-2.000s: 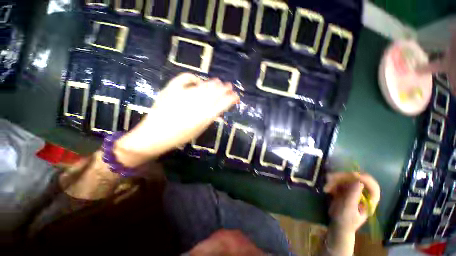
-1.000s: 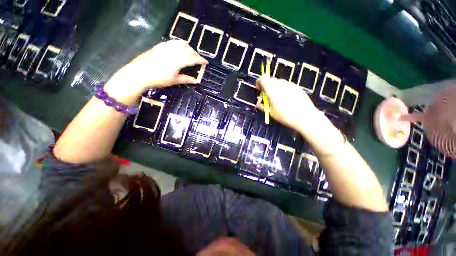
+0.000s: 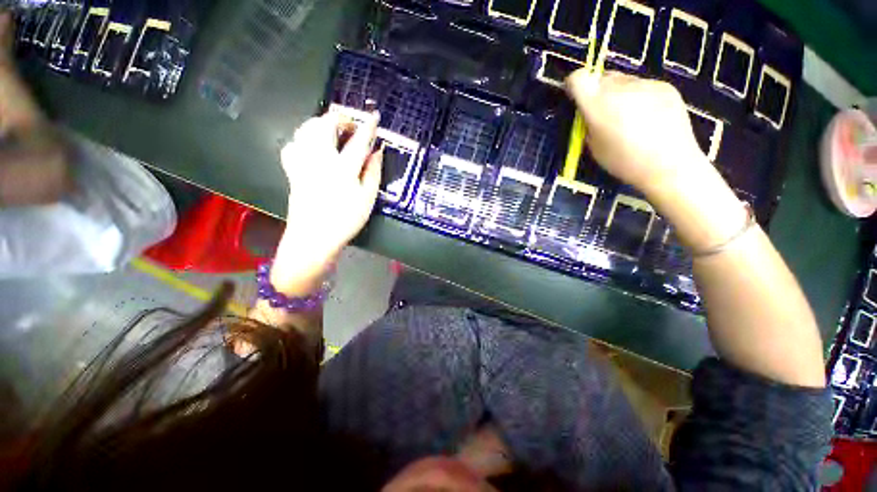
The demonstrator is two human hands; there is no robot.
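Note:
My left hand (image 3: 332, 187) is at the left end of the large dark blister tray (image 3: 442, 48), with thumb and fingers pinching a dark part with a pale frame (image 3: 356, 115). The fingers partly hide this part. My right hand (image 3: 639, 125) is closed around bright yellow tweezers (image 3: 576, 149) over the middle of the tray. One end reaches up between two framed parts of the back row, the other down towards the front row. Beside this hand lies a sideways framed part (image 3: 554, 69), partly hidden.
More framed parts stand in the back row (image 3: 685, 43) and front row (image 3: 630, 224). A neighbouring tray (image 3: 72, 43) is at the far left, another (image 3: 859, 336) at the right edge. A pink dish (image 3: 851, 159) is at the right. Another person's arm (image 3: 29, 144) shows at left, near a red stool (image 3: 207, 235).
My left hand has moved down towards the tray's front left with the framed part. My right hand, which picked up position over the tray after the first frame, still holds the tweezers. The view has shifted.

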